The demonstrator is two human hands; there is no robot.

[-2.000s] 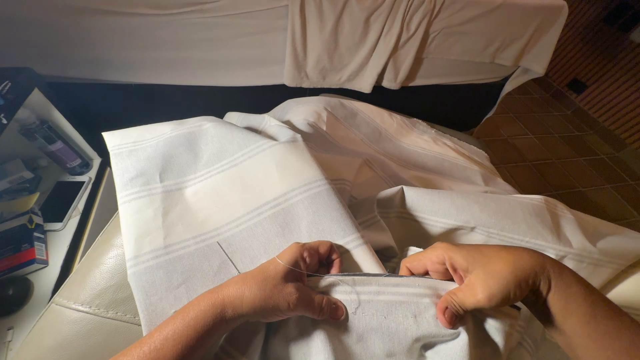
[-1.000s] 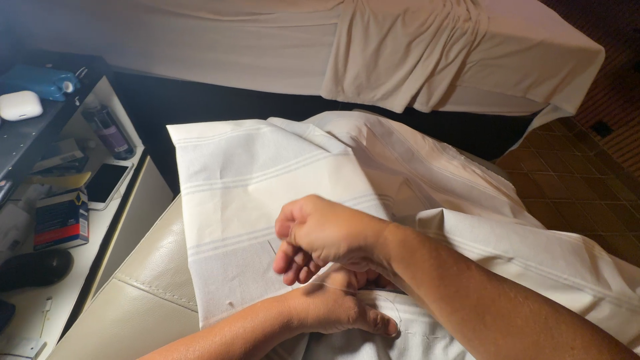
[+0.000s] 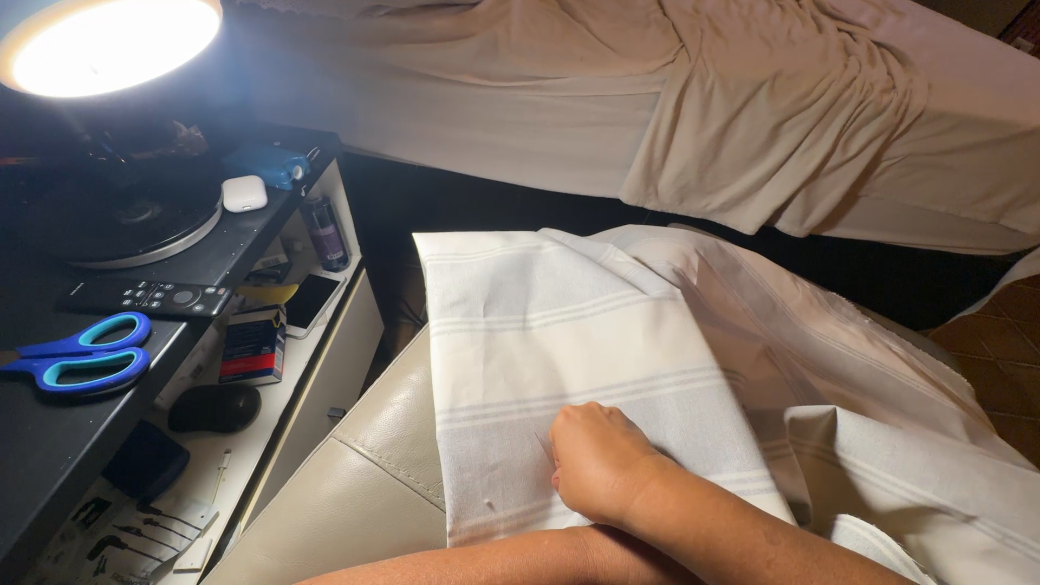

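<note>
White cloth with grey stripes (image 3: 569, 349) lies spread over the lap and the seat. Over its lower part is my right hand (image 3: 601, 459), a closed fist seen from the back, with a thin sewing needle (image 3: 543, 443) showing faintly at its fingertips. My left forearm comes in along the bottom edge and passes under the right one; the left hand itself is hidden. Blue-handled scissors (image 3: 93, 353) rest on the dark tabletop at the left, far from both hands.
A lit lamp (image 3: 114, 41), a remote control (image 3: 146, 297) and a white earbud case (image 3: 244, 194) are at the left. The shelf holds a phone (image 3: 313, 302), a box (image 3: 253, 343) and a computer mouse (image 3: 214, 408). A cream leather seat (image 3: 382, 455) is beside the cloth; draped fabric (image 3: 756, 122) hangs behind.
Two seconds ago both hands held the cloth's edge; one second ago the right hand was raised above the left. The left hand has gone out of sight. The view has swung left.
</note>
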